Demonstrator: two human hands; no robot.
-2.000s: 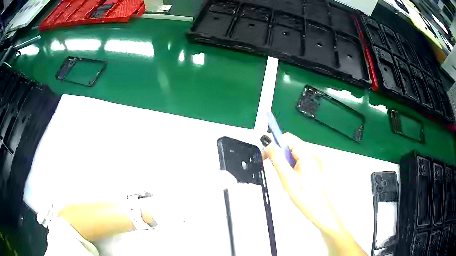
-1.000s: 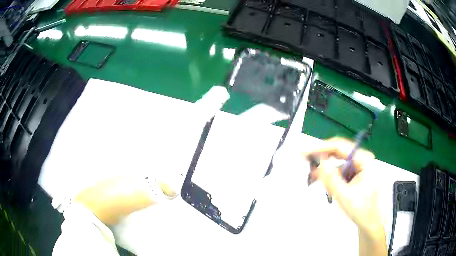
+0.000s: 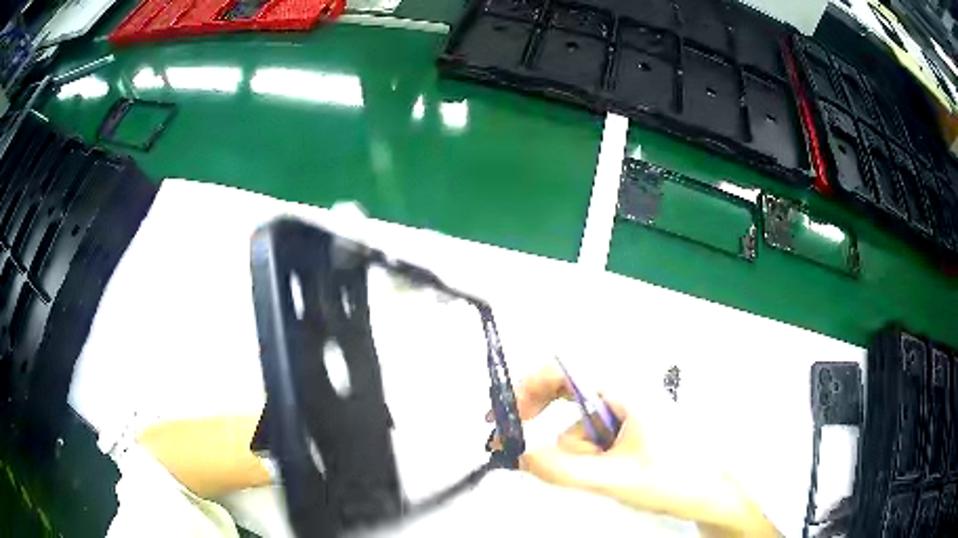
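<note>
A black phone middle frame is raised over the white mat, tilted, its wide end with holes towards the left. My left hand is in a white glove that fades into the mat. A fingertip shows at the frame's top edge; most of the hand is hidden or washed out. My right hand is bare and holds a slim purple tool, tip up. Its thumb and fingertips are at the frame's narrow end. A small cluster of dark parts lies on the mat right of that hand.
A green surface behind the mat carries several phone frames. Black trays stand at the back, left and right. A red tray is far left. Another phone part lies at the mat's right.
The held frame has come down and left, and has turned and tilted. My right hand has moved left to its narrow end. On the green surface, the rightmost frame sits closer to its neighbour.
</note>
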